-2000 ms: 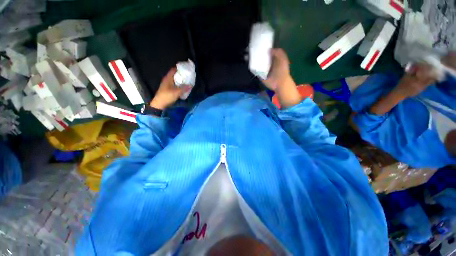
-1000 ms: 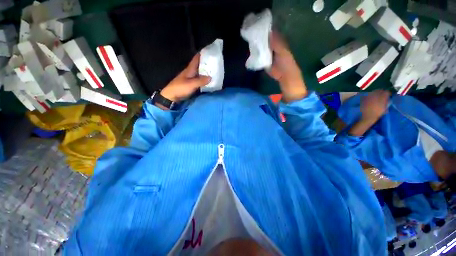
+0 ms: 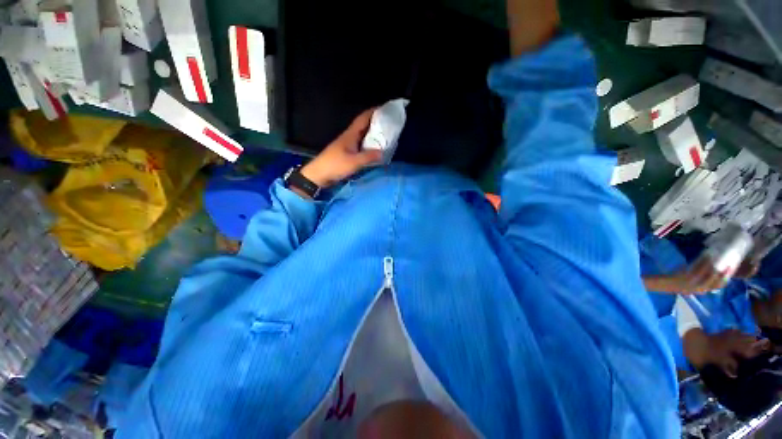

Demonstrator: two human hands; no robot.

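Note:
My left hand (image 3: 349,153), with a black watch on its wrist, holds a wrapped product unit (image 3: 387,129), a small soft white bundle, above the near edge of the black divided tray (image 3: 343,64). The tray lies on the green bench top in front of me. My right arm reaches forward past the right part of the tray. Only the wrist end (image 3: 532,21) shows at the top edge, so the fingers and anything in them are out of the picture.
Small retail boxes (image 3: 251,79) with red patches lie left of the tray; more boxes (image 3: 656,103) lie right. A yellow sack (image 3: 111,201) and blue stool (image 3: 233,201) are below the bench at left. Another person's hand (image 3: 699,276) holds a white item at right.
My right hand has moved forward out of the picture with its white bundle. My left hand still holds its bundle. The view has shifted, and the neighbour's hand now holds a white item.

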